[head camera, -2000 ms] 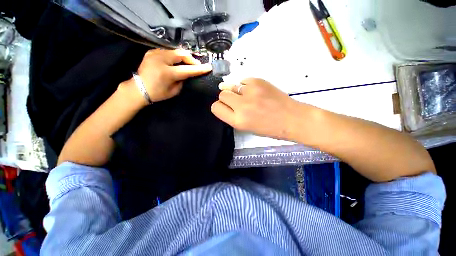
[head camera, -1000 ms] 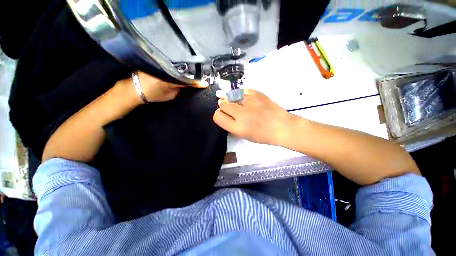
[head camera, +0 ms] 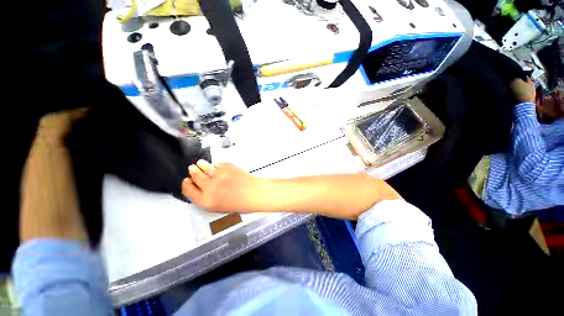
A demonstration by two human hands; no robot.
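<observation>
Black fabric (head camera: 145, 151) stretches from the needle area of the white sewing machine (head camera: 179, 71) leftward, a large dark mass. My left hand (head camera: 60, 125) is at the far left against the fabric, blurred; its fingers are partly lost in the dark cloth, so its grip cannot be told. My right hand (head camera: 213, 185) lies on the machine bed just in front of the presser foot (head camera: 219, 141), its curled fingers closed on the fabric's right edge. The needle itself is too small to make out.
Orange-yellow thread snips (head camera: 290, 114) lie behind my right hand. A dark clear-covered rectangle sits in a tan-grey tray (head camera: 370, 154) to the right. A marked ruler strip (head camera: 272, 229) follows the front edge. Another person in a striped sleeve (head camera: 529, 139) works at far right.
The view has swung right and back, showing the machine arm and another person. My left hand has moved away from the needle to the far left; the fabric has shifted left, baring the bed's front.
</observation>
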